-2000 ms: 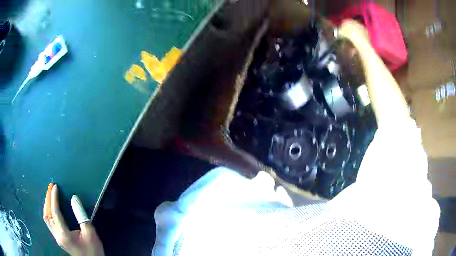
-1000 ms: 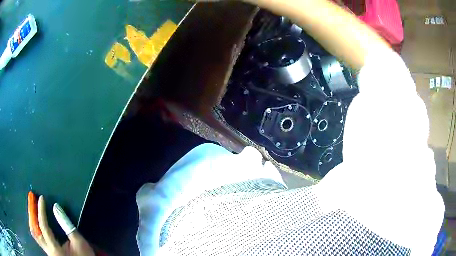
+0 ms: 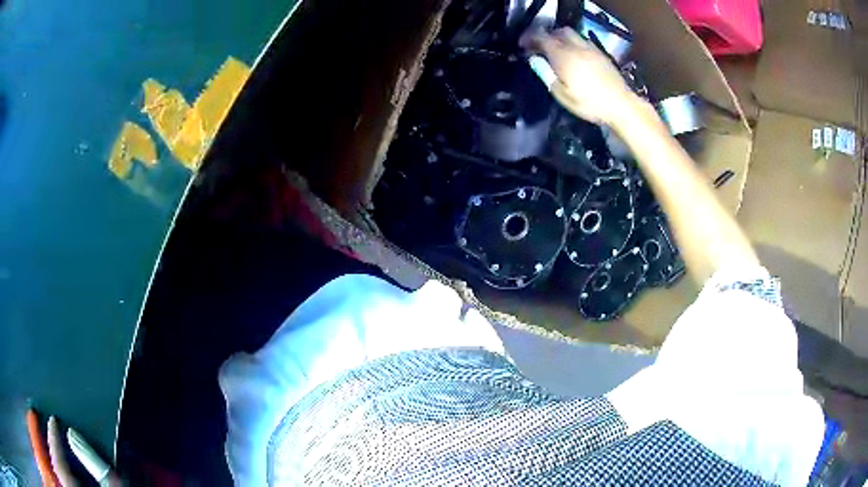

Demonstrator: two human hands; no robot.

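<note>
My right hand [image 3: 582, 78], with a white cot on one digit, reaches into the brown carton [image 3: 609, 344], among black housings with silver bands near the top. Its fingers touch or overlap a part there; whether they grip is unclear. A black housing [image 3: 514, 225] with a metal-rimmed centre hole and white dots around its rim lies below my hand. Similar smaller-looking housings [image 3: 600, 222] lie beside it. My left hand [image 3: 69, 455] is at the lower left on the green bench, mostly cut off by the picture's edge, fingers apart, with orange and white cots.
The green bench [image 3: 67, 266] with torn yellow tape [image 3: 186, 114] is at left. A red plastic object [image 3: 721, 21] is at the top right. Brown cardboard boxes [image 3: 804, 190] with small labels stand at the right. A bit of white tangle shows at the lower left edge.
My right hand has come back into view over the housings. The view has shifted right; the glue bottle has left the picture and my left hand sits lower, more cut off.
</note>
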